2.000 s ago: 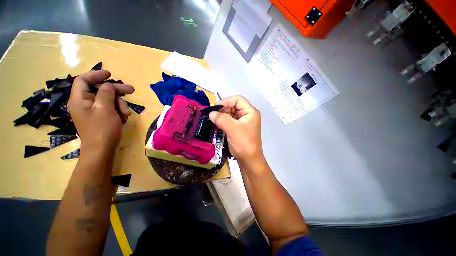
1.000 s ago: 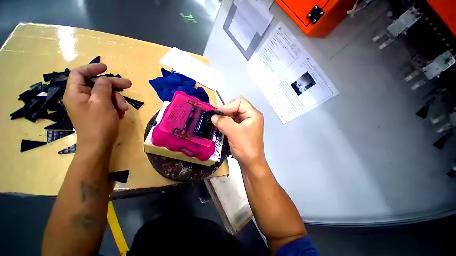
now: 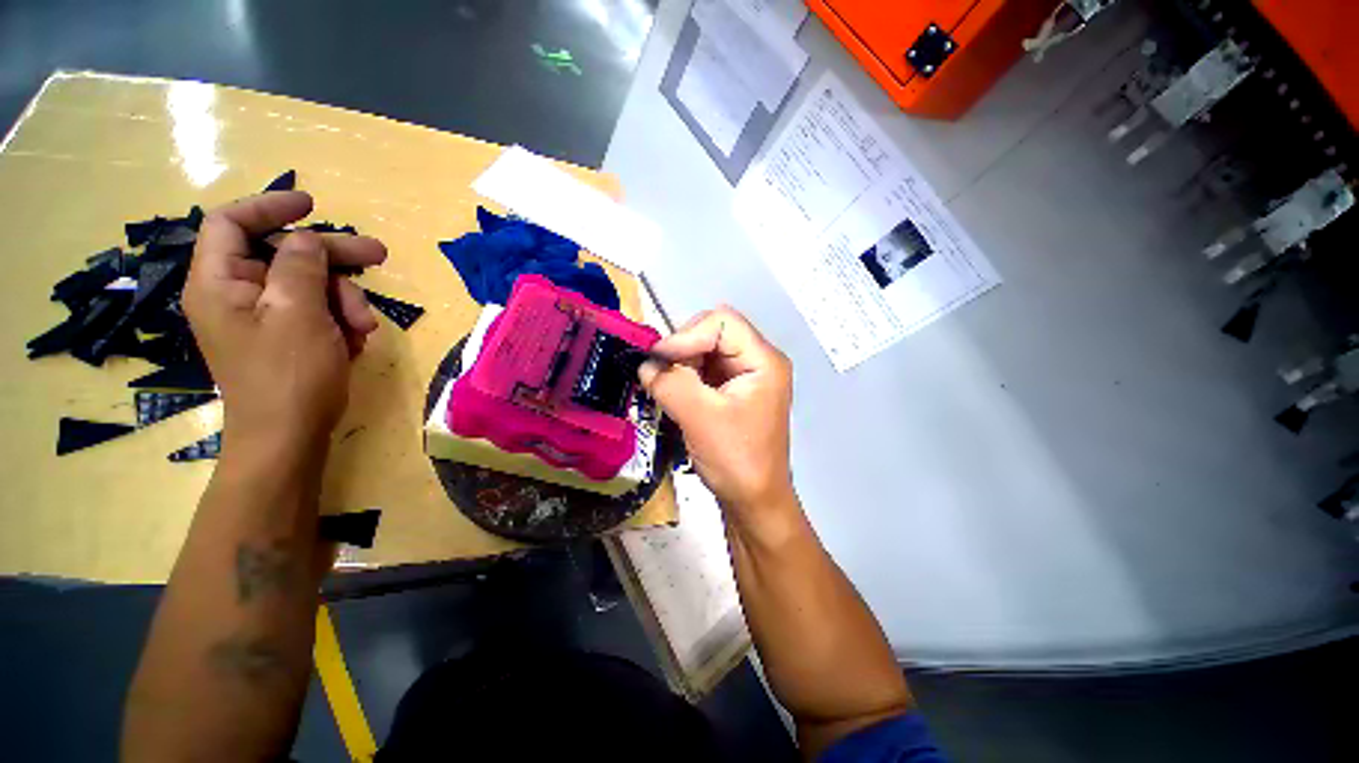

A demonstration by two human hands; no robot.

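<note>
The magenta fixture (image 3: 525,358) with a dark central window sits on a cream-white block (image 3: 474,443) on a dark round stand (image 3: 514,507). My right hand (image 3: 723,391) is at the fixture's right side, thumb and forefinger pinched on a small black piece (image 3: 644,359) at the window's edge; the fingers hide most of it. My left hand (image 3: 283,306) is raised over the tan table, left of the fixture, fingers curled around a black triangular piece that is partly hidden. Black triangular pieces (image 3: 108,306) lie heaped beside and behind my left hand.
A blue cloth (image 3: 514,257) and a white paper (image 3: 559,201) lie behind the fixture. The grey panel (image 3: 954,492) at right bears instruction sheets (image 3: 850,224). An orange box (image 3: 909,52) and hanging clips (image 3: 1192,90), some with black pieces, are at upper right. A pale ledge (image 3: 678,574) is below.
My right hand has moved slightly right and down, and the black piece in its fingers shows less. My left hand has shifted slightly left in the view, along with the table.
</note>
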